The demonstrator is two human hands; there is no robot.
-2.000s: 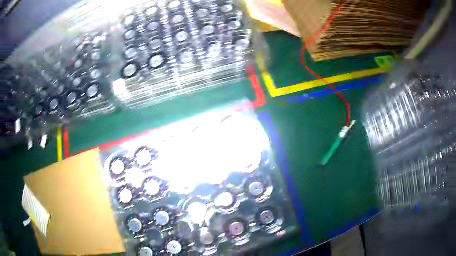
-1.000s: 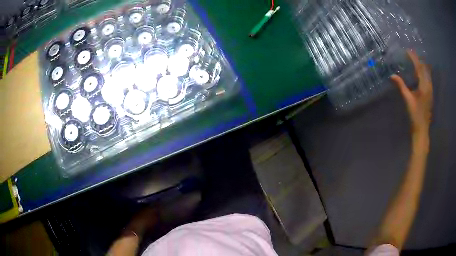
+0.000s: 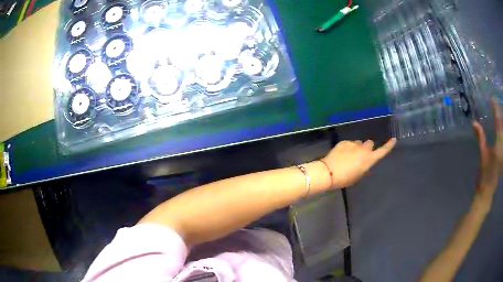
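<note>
A stack of clear ridged trays (image 3: 419,71) stands at the bench's right edge, with a small blue spot on its side. My left hand (image 3: 353,162) is at the stack's near left corner, its index finger stretched toward it; whether it touches is unclear. My right hand (image 3: 488,157) is at the right picture edge, partly cut off, fingers spread beside the stack's right side, holding nothing visible. A clear blister tray (image 3: 182,104) with rows of round black parts with pale centres lies on the mat at the left, partly washed out by glare.
The green mat (image 3: 336,71) has blue tape along its front edge. A green-handled tool (image 3: 334,21) with a red wire lies at the back. A tan cardboard sheet (image 3: 27,71) lies left of the filled tray. A grey partition or floor area (image 3: 397,220) is right of the bench.
My left hand has come up from below the bench and reached right to the stack. My right hand has moved right and a little down. The view has shifted, so the bench items appear displaced.
</note>
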